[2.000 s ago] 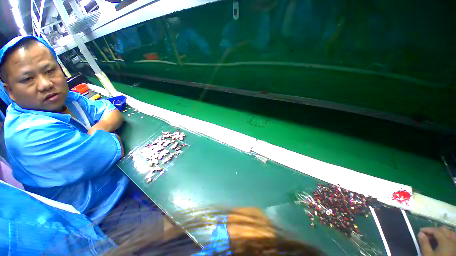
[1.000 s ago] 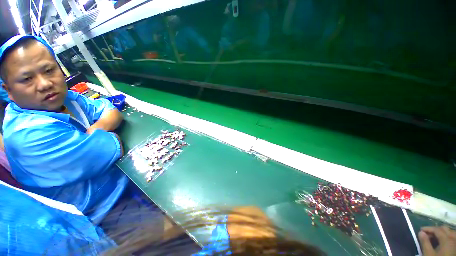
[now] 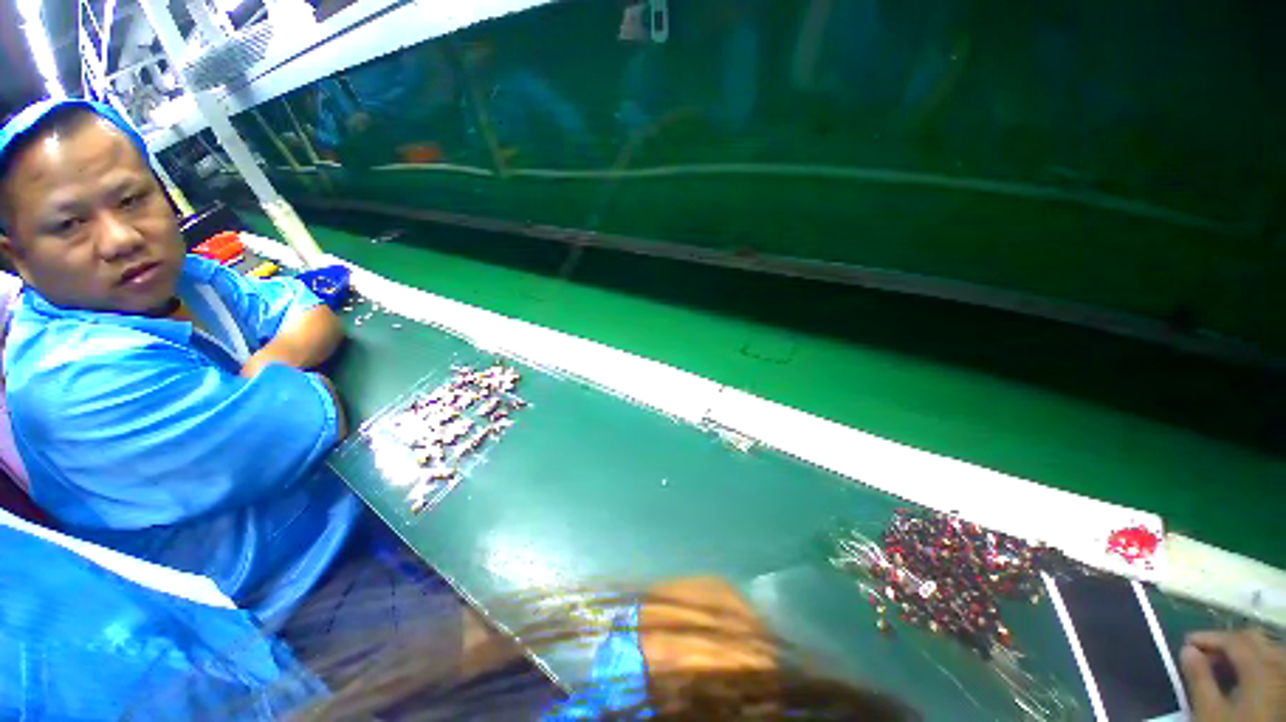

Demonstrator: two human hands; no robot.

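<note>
My right hand (image 3: 1235, 674) is cut off by the right edge, its fingers at the right side of a black panel with white borders (image 3: 1118, 642) lying on the bench. Whether it grips anything cannot be told. A bare forearm with a blue sleeve edge (image 3: 694, 642) shows at the bottom centre, partly hidden by blurred hair; no left hand can be made out. A heap of tiny dark red-brown parts with thin wires (image 3: 948, 581) lies left of the panel.
A person in a blue smock and cap (image 3: 169, 381) sits at the left, arms folded on the bench. Pale small parts (image 3: 449, 423) lie before them. A blue tray (image 3: 327, 282) stands beyond. A white strip (image 3: 846, 454), with a red patch (image 3: 1133, 543), borders the green belt (image 3: 649, 353).
The view has shifted very slightly. A faint rectangular outline on the belt sits in a different place. My right hand and the parts on the bench look unchanged.
</note>
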